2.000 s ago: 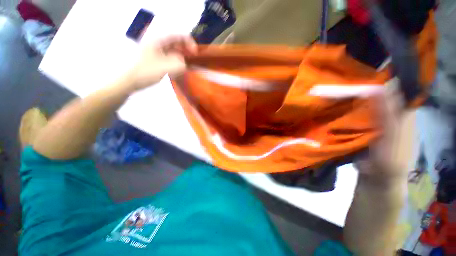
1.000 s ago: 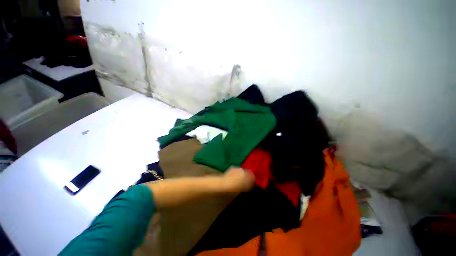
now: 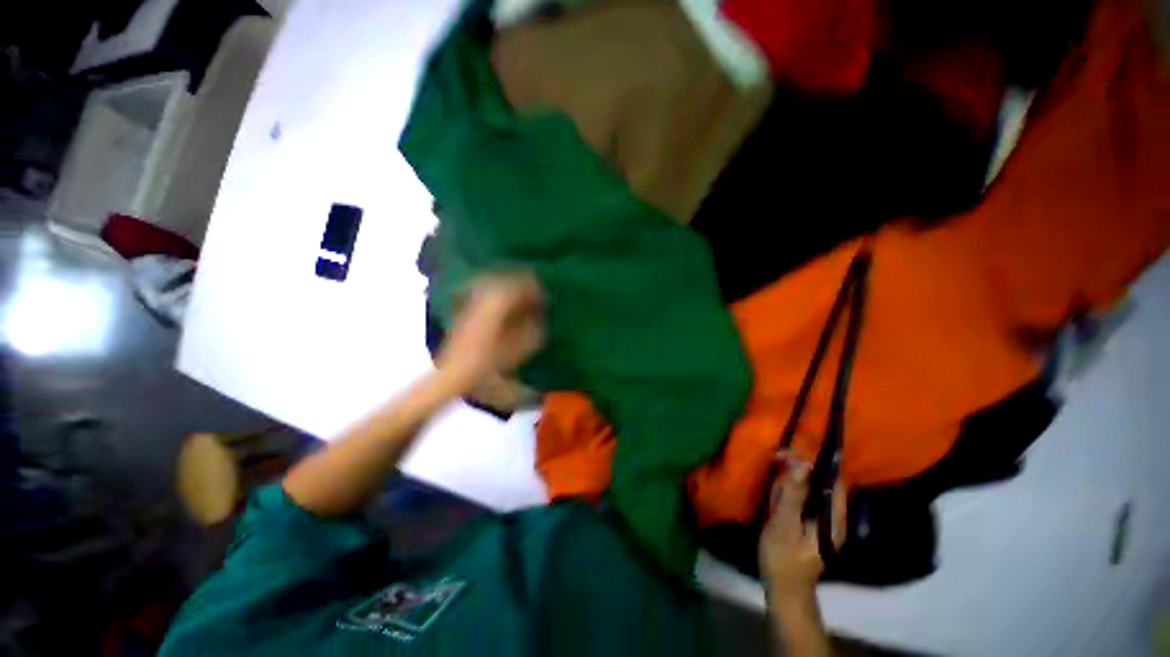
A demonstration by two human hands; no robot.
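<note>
A green garment [image 3: 603, 282] lies spread over the near left part of the pile and hangs towards my body. My left hand [image 3: 498, 327] is at its left edge, blurred, with the fingers bent; it seems to hold the cloth edge. My right hand [image 3: 802, 520] holds a thin black hanger [image 3: 847, 347] near the table's front edge; the hanger's narrow end points away from me over the orange garment [image 3: 949, 334]. The orange garment is spread across the right of the pile, with a small orange part also showing left of the green cloth.
A khaki garment [image 3: 629, 90], a red garment [image 3: 815, 39] and black cloth [image 3: 847, 167] lie farther back. A smartphone [image 3: 338, 241] lies on the white table [image 3: 282, 334]. Left are a pale bin [image 3: 122, 154] and a round stool seat [image 3: 208, 479].
The green garment has come from the back of the pile to the front, near my body. The view has tilted down, and my right hand now shows with the hanger.
</note>
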